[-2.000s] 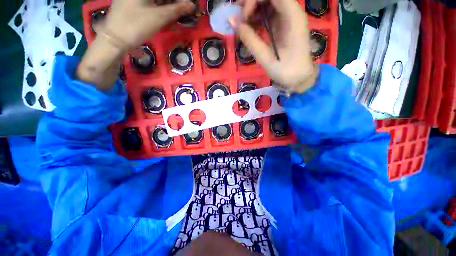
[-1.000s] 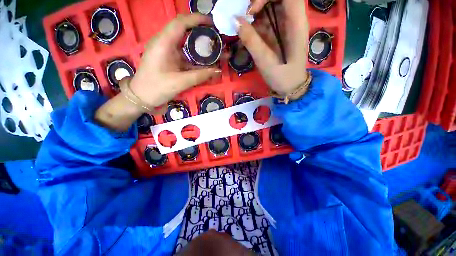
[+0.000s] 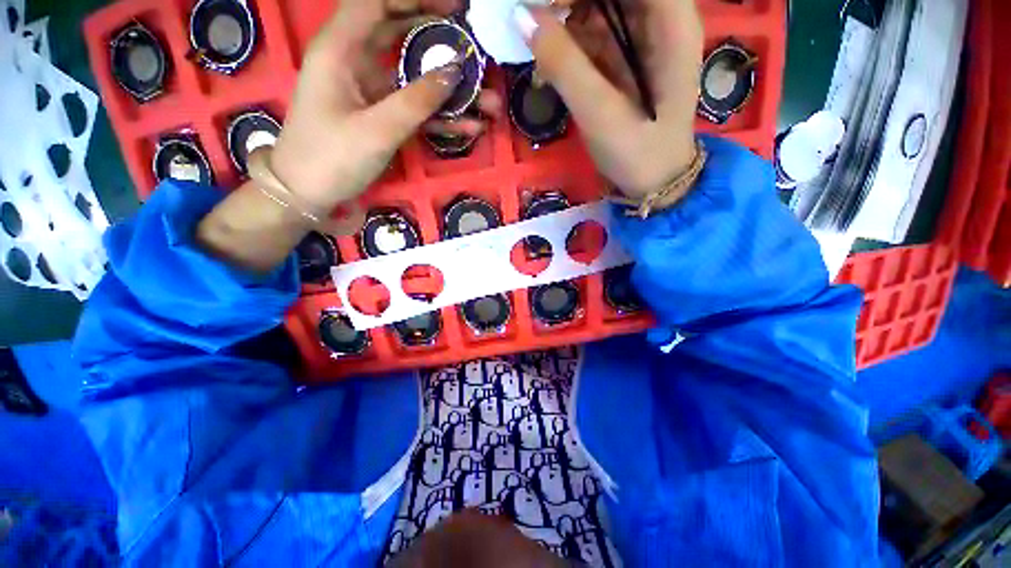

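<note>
My left hand (image 3: pixel 355 105) holds a round black speaker driver (image 3: pixel 440 67) with a metallic rim and pale centre over the red compartment tray (image 3: pixel 466 175). My right hand (image 3: pixel 621 83) holds a white adhesive disc (image 3: pixel 504 28) just right of the driver, at the top edge of the view. A slim dark tool (image 3: pixel 634 56) also sits in my right hand. A white die-cut strip (image 3: pixel 466 270) with round holes lies across the tray's lower rows, over several drivers in their pockets.
Spent white sheets with holes (image 3: pixel 44 166) lie at left. At right are stacked adhesive strips (image 3: pixel 887 122), loose white discs (image 3: pixel 809 148) and more red trays (image 3: pixel 907 305). A brown cardboard box (image 3: pixel 929 483) and a blue stool (image 3: pixel 959 435) are at lower right.
My left hand, empty-looking before, took hold of a driver and has raised it slightly up and left, its face tilted. My right hand still holds the disc. The tray has shifted in view.
</note>
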